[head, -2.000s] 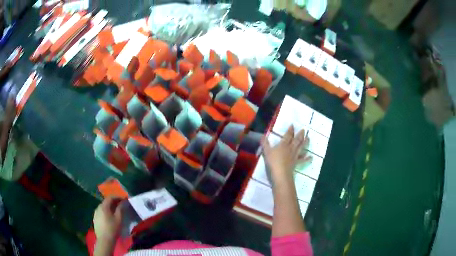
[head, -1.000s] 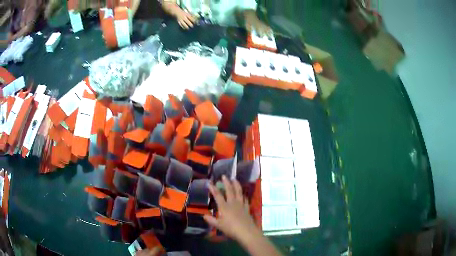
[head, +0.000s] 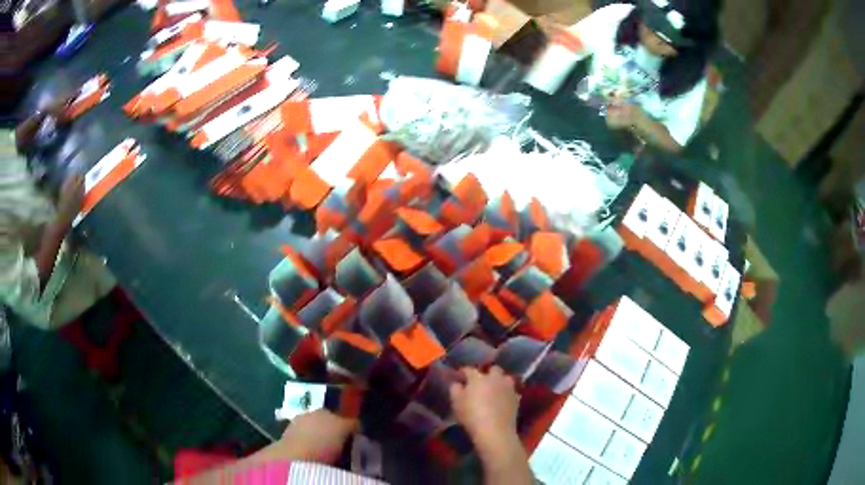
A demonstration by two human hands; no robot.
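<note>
Many open boxes [head: 387, 308] stand upright in a tight cluster in front of me, grey inside with orange flaps raised. My left hand [head: 321, 438] is at the cluster's near left corner, closed around a white-and-orange carton [head: 303, 399]; the hand hides part of it. My right hand [head: 485, 403] is over the near right edge of the cluster, fingers curled down at the open boxes. Its fingertips are blurred, so I cannot tell if they grip anything. Closed gift boxes [head: 615, 398] lie in white-topped rows just right of my right hand.
Tangled white cables [head: 536, 180] and a clear plastic bag [head: 446, 116] lie beyond the cluster. Flat boxes [head: 237, 90] are piled at back left. More product boxes [head: 678, 242] stand at right. One person [head: 654, 85] is across the table, another [head: 43, 218] at left.
My right hand has stayed at the cluster's near right edge, its spread fingers now curled. My left hand has come further into view with a carton. The view has turned, showing more of both people.
</note>
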